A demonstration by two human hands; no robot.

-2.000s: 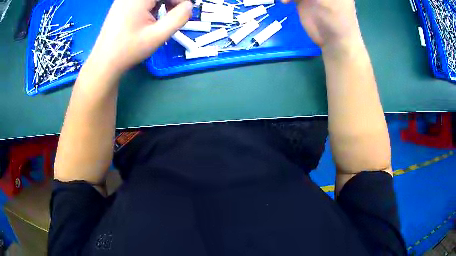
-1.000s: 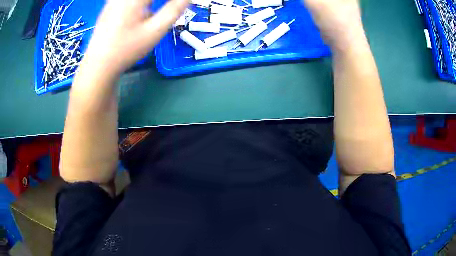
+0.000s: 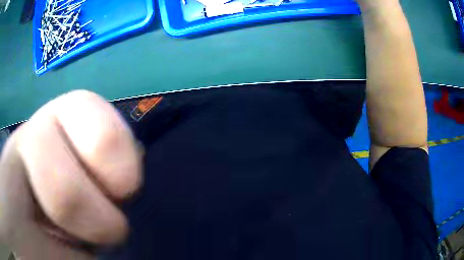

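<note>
My left hand (image 3: 74, 167) is raised close to the camera at the lower left, large and blurred. Its fingers are curled shut and nothing shows in them. My right hand (image 3: 375, 4) is mostly cut off by the top edge; only its wrist end shows, at the right end of the larger blue tray (image 3: 254, 21). White sleeves (image 3: 224, 9) and thin wires lie in that tray, partly cut off by the top edge. The smaller blue tray (image 3: 122, 23) at the upper left holds a tangled heap of leaded cores (image 3: 58, 30).
The green bench top (image 3: 244, 61) ends in a pale front edge just before my dark clothing. A dark slim object (image 3: 27, 11) lies left of the smaller tray. Part of another blue tray (image 3: 460, 25) shows at the right edge. A red stool part (image 3: 450, 104) stands at the right.
My left hand has left the trays and come up close to the camera. The view has shifted, so the trays sit higher and my right hand is mostly out of the picture.
</note>
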